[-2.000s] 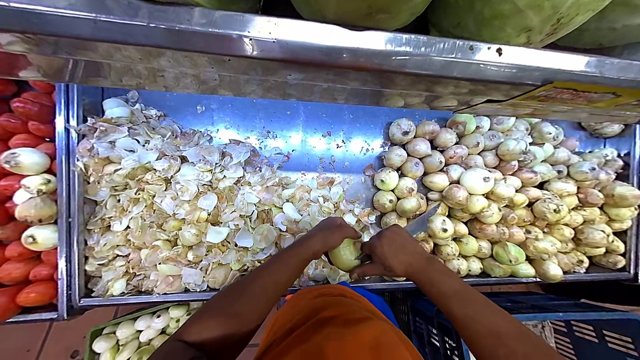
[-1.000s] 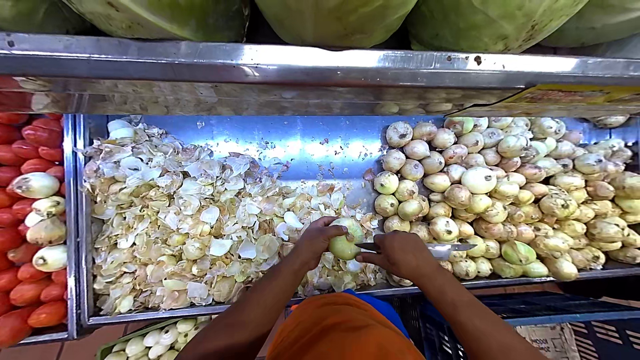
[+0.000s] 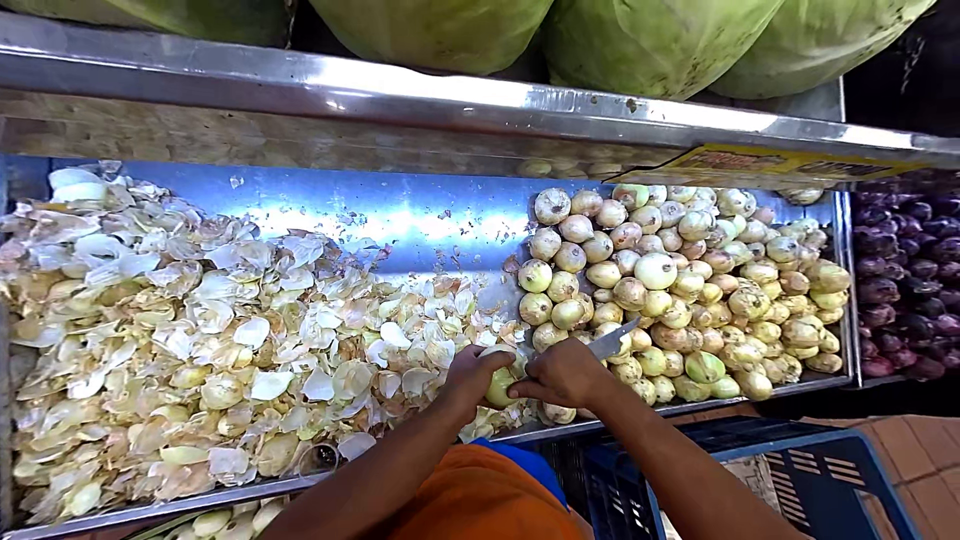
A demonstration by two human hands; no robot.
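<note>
Near the front edge of a metal bin, my left hand [image 3: 474,376] holds a pale green-white onion [image 3: 501,381]. My right hand [image 3: 564,373] is closed on a knife, whose blade [image 3: 611,341] sticks out to the right, away from the onion; the handle is hidden in the fist. The right thumb is at the onion's right side. Loose onion skins [image 3: 255,330] cover the left and middle of the bin. Whole onions [image 3: 675,285] are piled at the right, partly under the knife blade.
A metal shelf edge [image 3: 450,90] crosses above the bin, with large cabbages [image 3: 660,45] on it. Red onions [image 3: 907,277] lie beyond the bin's right wall. Below right stands a dark blue plastic crate [image 3: 817,465]; peeled onions [image 3: 214,521] show at the lower left.
The view has shifted right, bringing the red onions in and the tomatoes out. A second ago the blade lay almost level; now its tip points up and to the right.
</note>
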